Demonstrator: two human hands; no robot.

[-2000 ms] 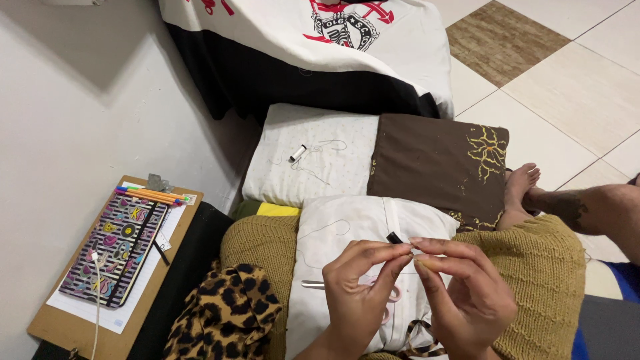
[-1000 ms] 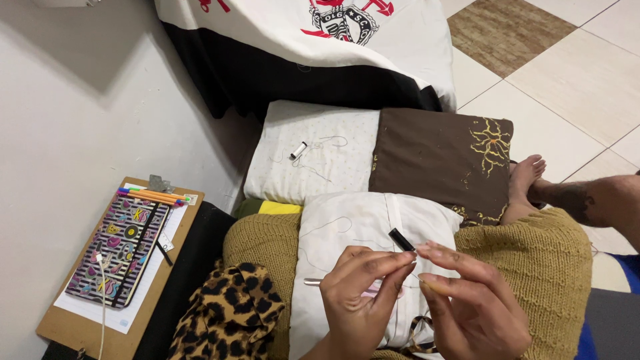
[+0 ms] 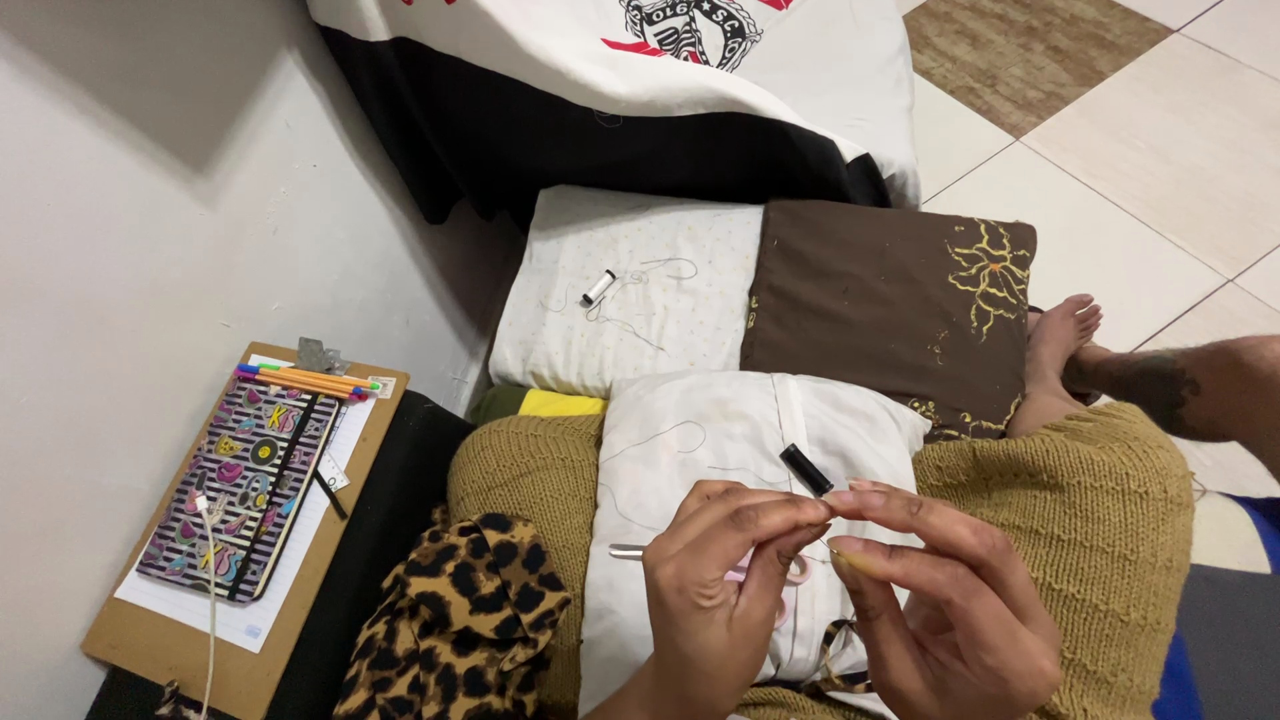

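Over a white pillow [image 3: 690, 420] on the lap, my two hands meet at the fingertips. My left hand [image 3: 725, 570] has thumb and fingers pinched together; what lies between them is too small to tell. My right hand [image 3: 940, 590] pinches a tiny thin thing, perhaps a needle, between thumb and finger. A black thread spool [image 3: 806, 470] shows just beyond the fingertips; whether a finger touches it I cannot tell. Pink-handled scissors [image 3: 797, 570] lie partly hidden behind my left hand. Loose dark thread [image 3: 665, 430] curls on the pillow.
A nearly bare spool [image 3: 598, 288] with tangled thread lies on a white cushion, beside a brown cushion [image 3: 880, 290]. At left, a clipboard [image 3: 345, 480] carries a striped notebook [image 3: 235, 490] and pens [image 3: 310, 380]. Leopard-print cloth [image 3: 460, 610] lies near my left arm. Another person's foot [image 3: 1058, 340] is at right.
The fingertips have shifted slightly to the right and down from the black spool, which shows more of its length than two seconds ago. Both hands stay close together.
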